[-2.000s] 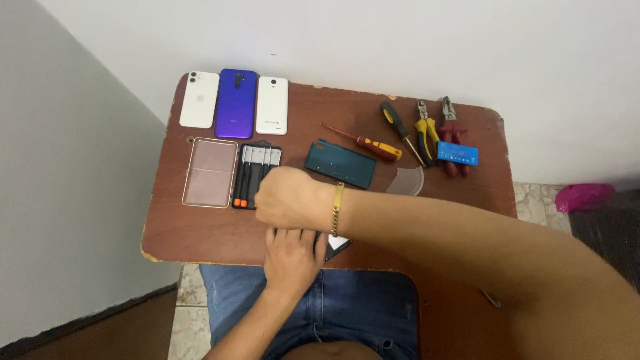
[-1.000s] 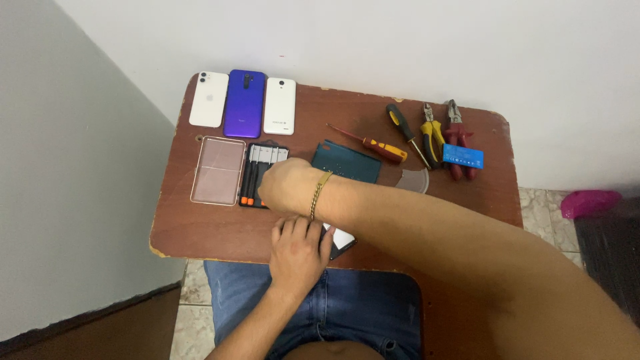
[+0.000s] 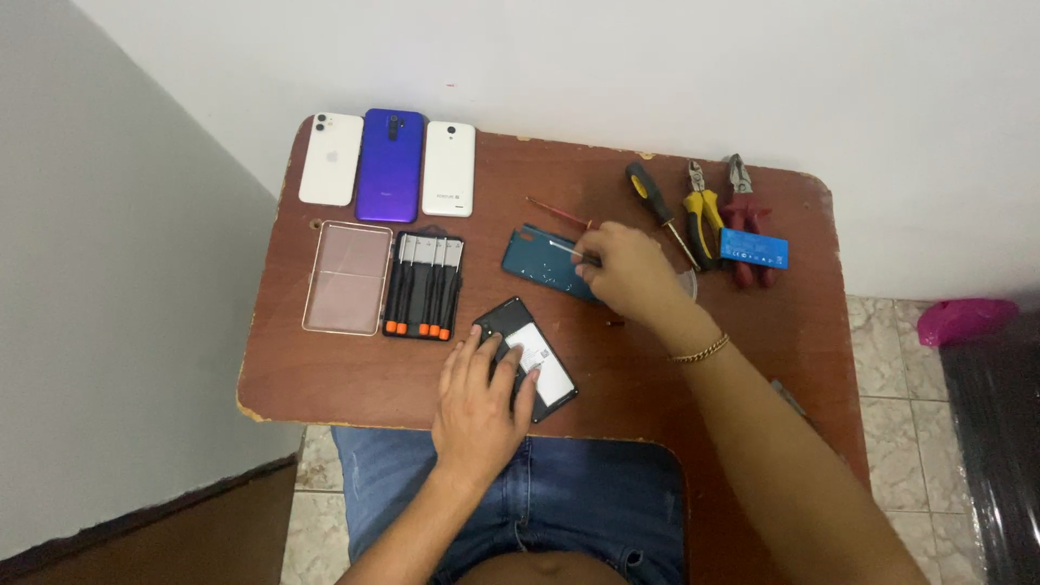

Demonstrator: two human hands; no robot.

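My right hand holds a small precision screwdriver above a teal phone back cover. Spread fingers of my left hand rest on an opened black phone with a white battery showing. Left of the cover lies an open screwdriver case with several black precision screwdrivers tipped in orange; its transparent lid is folded out to the left. Behind my right hand is a red screwdriver, its handle mostly hidden.
White, purple and white phones lie at the back left of the wooden table. At the right are a black-and-yellow screwdriver, yellow pliers, red pliers and a blue battery.
My right hand has moved right from the screwdriver case, with a small screwdriver now visible in it. The opened phone, mostly hidden earlier, shows more fully under my left hand.
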